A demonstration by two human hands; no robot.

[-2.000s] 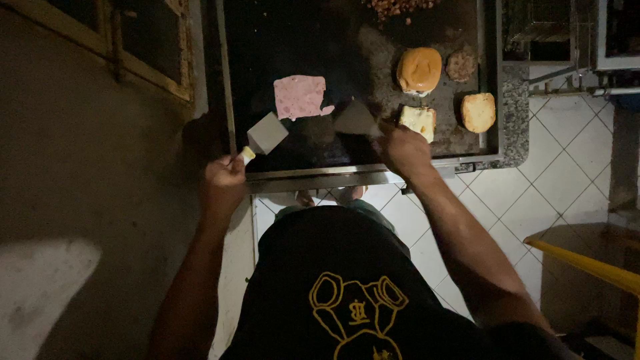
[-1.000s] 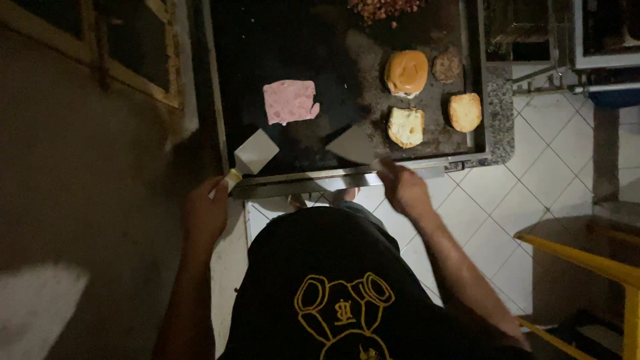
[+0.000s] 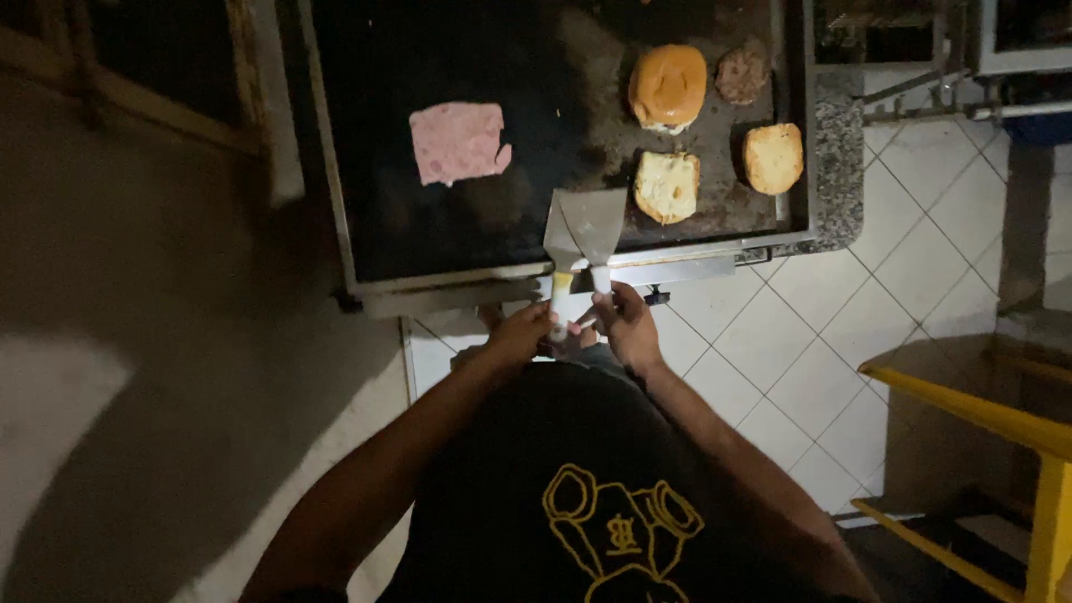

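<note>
My left hand (image 3: 523, 333) grips the pale handle of a metal spatula (image 3: 561, 230). In my right hand (image 3: 628, 327) is a second, wider spatula (image 3: 596, 219) with a white handle. Their blades overlap over the front edge of the griddle (image 3: 536, 167). Left of the blades lies a pink slice of ham-like meat (image 3: 459, 142). To their right is a bun half (image 3: 667, 186) with a pale spread. Behind it sits a bun top (image 3: 668, 84) with filling under it, beside a round meat patty (image 3: 742, 75). Another toasted bun half (image 3: 773, 159) lies near the right rim.
A granite counter edge (image 3: 840, 167) borders the griddle on the right. A yellow metal frame (image 3: 963, 406) stands at the lower right over the tiled floor (image 3: 779, 335). At the upper left is a worn frame (image 3: 167, 105); a control knob (image 3: 657, 296) shows under the griddle's front.
Both hands have come together at the griddle's front, and the two spatulas, apart before, now overlap. The food keeps its arrangement. The view has shifted somewhat.
</note>
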